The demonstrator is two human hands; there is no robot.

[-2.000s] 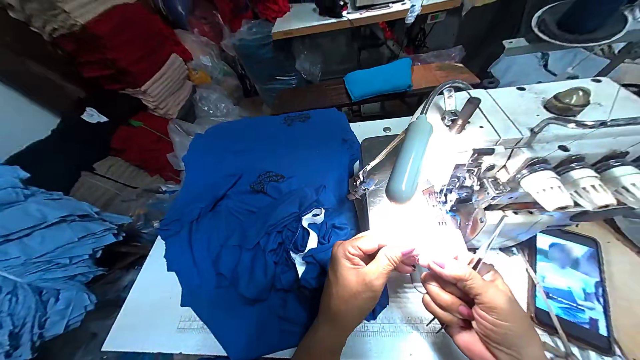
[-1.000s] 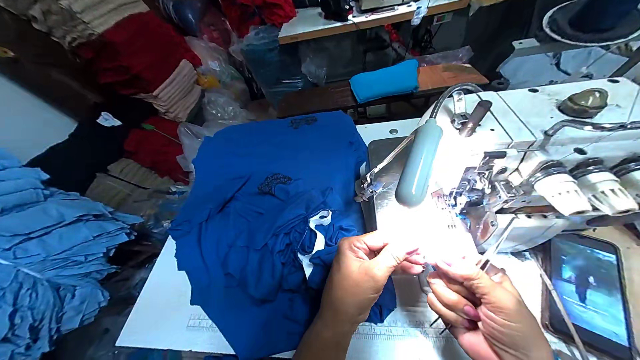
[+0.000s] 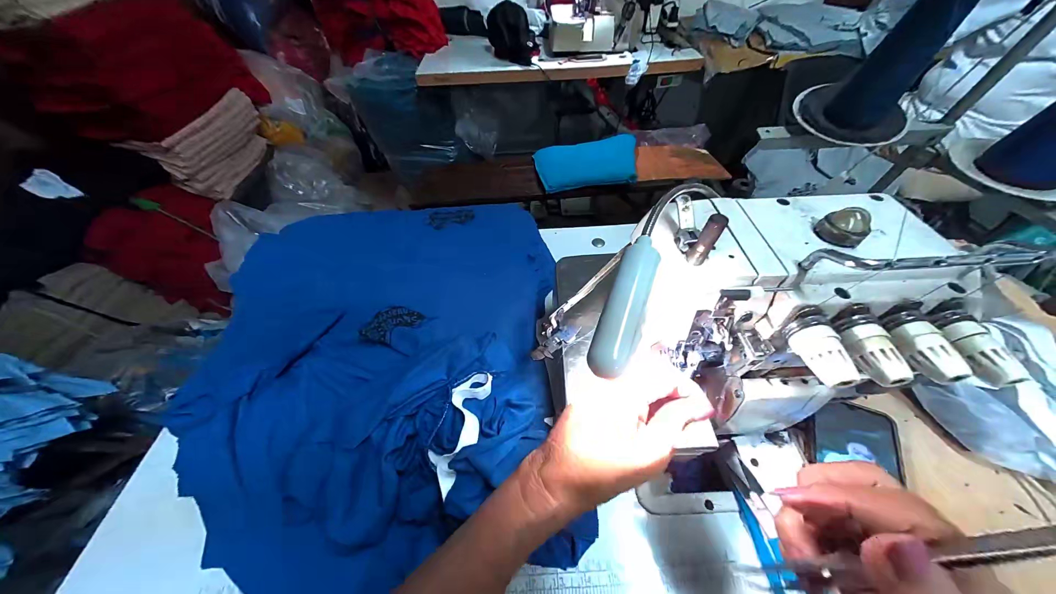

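Observation:
My left hand (image 3: pixel 610 437) is at the plate of the white overlock sewing machine (image 3: pixel 775 239), close to the presser-foot area; glare hides its fingertips. Above it hangs the grey-green lamp (image 3: pixel 625 309). At the lower right, my right hand (image 3: pixel 866 520) is closed around a slim metal tool (image 3: pixel 990 544), blurred and only partly visible. A blue-and-metal item (image 3: pixel 763 536), perhaps tweezers or snips, lies beside its fingertips. To the left of both hands, blue fabric pieces (image 3: pixel 330 396) are heaped on the table, with a white strip (image 3: pixel 466 425) on top.
A phone (image 3: pixel 858 437) lies behind my right hand. Four tension dials (image 3: pixel 887 342) line the machine front, and thread cones (image 3: pixel 883 74) stand behind. A bench with a turquoise cushion (image 3: pixel 586 162) is beyond the table. Light-blue fabric (image 3: pixel 41 412) is stacked left.
My hands were together under the lamp; they are now apart. The right hand has moved right and down, over part of the phone's near side. The view has shifted.

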